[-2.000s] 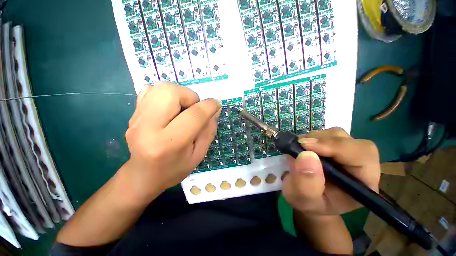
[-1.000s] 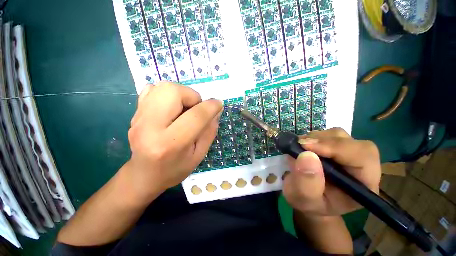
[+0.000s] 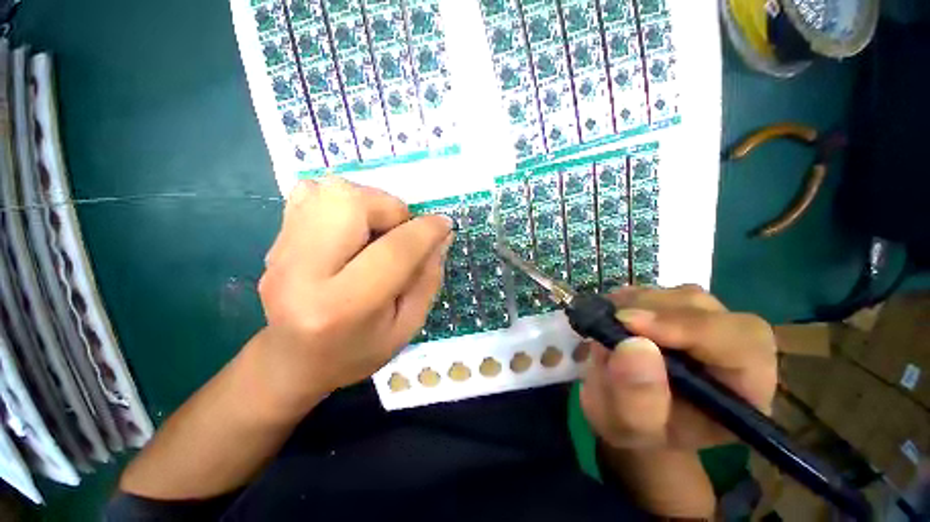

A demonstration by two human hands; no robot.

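Note:
My right hand (image 3: 678, 372) grips the black soldering iron (image 3: 724, 398), its metal tip pointing up-left over the lower circuit board panels. My left hand (image 3: 352, 270) is closed with thumb and forefinger pinched over the lower left panel. Thin solder wire (image 3: 173, 199) runs from the left edge to this hand; its end at the fingertips is too small to make out. The green PCB panels (image 3: 581, 219) lie on a white tray (image 3: 433, 379) with a row of tan scalloped holes along its near edge. The left hand hides part of the lower left panel.
Stacked trays (image 3: 66, 265) stand at the left. Orange-handled pliers (image 3: 806, 199) lie open at the right. A round container with silvery contents (image 3: 831, 20) and a yellow spool-like item (image 3: 750, 31) are at the upper right. Cardboard boxes (image 3: 867, 377) are at the lower right, below the green mat (image 3: 173, 112).
The iron's tip has moved down slightly, and my right hand has shifted a little down with it. The left hand is nearly still. The tray appears slightly shifted in view.

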